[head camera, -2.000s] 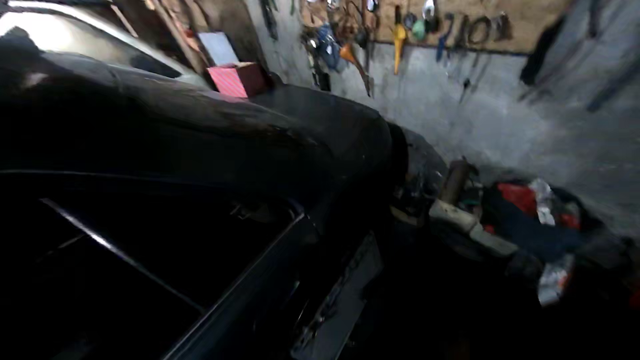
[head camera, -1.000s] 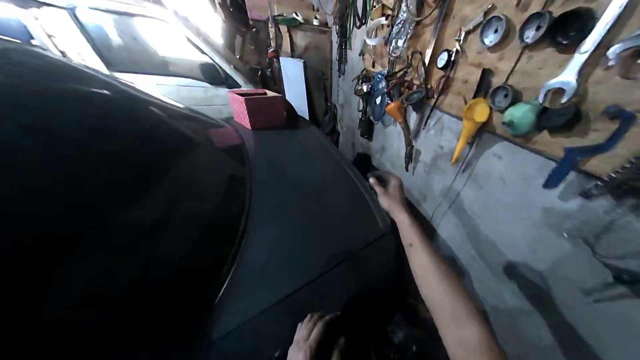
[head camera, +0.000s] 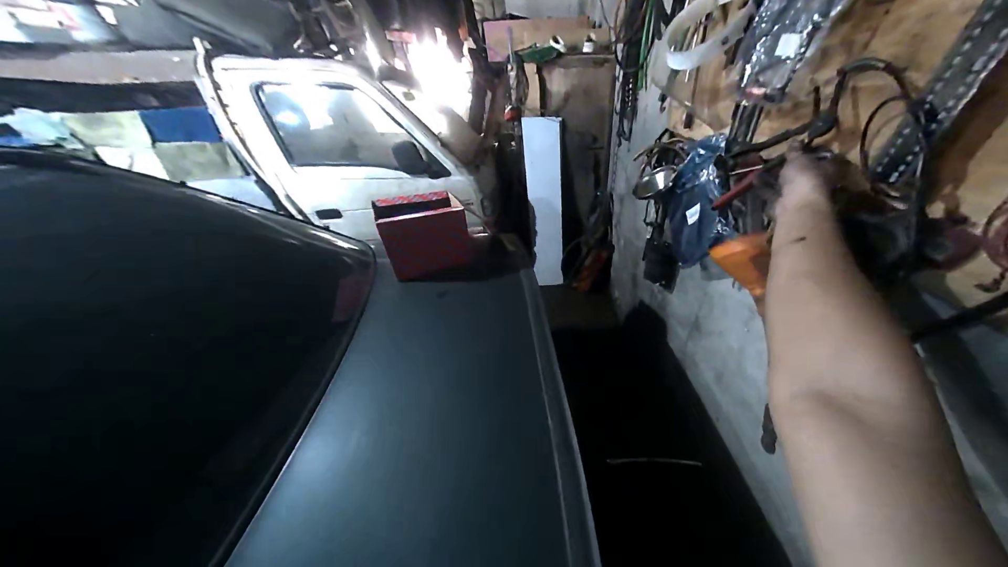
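Note:
My right hand (head camera: 805, 177) reaches up to the tools and cables hung on the wooden wall board (head camera: 839, 51). Its fingers are blurred among a black cable (head camera: 854, 71) and a red-handled tool (head camera: 739, 187), so I cannot tell whether it grips anything. Just left of it hangs a blue item in clear plastic wrap (head camera: 697, 205), with a small metal cup (head camera: 655, 183) beside that. An orange funnel-like piece (head camera: 742, 260) shows below my hand, partly behind my forearm. My left hand is out of view.
A dark car's trunk lid (head camera: 441, 378) and rear window (head camera: 181, 339) fill the left and middle. An open red box (head camera: 425, 240) stands on the lid. Behind are a white vehicle (head camera: 339, 150) and an upright white panel (head camera: 543, 197). A dark gap runs between car and concrete wall (head camera: 701, 346).
My right hand has moved from the car's edge up to the hanging tools. My left hand, seen low over the car a second ago, has left the view. The view has shifted strongly.

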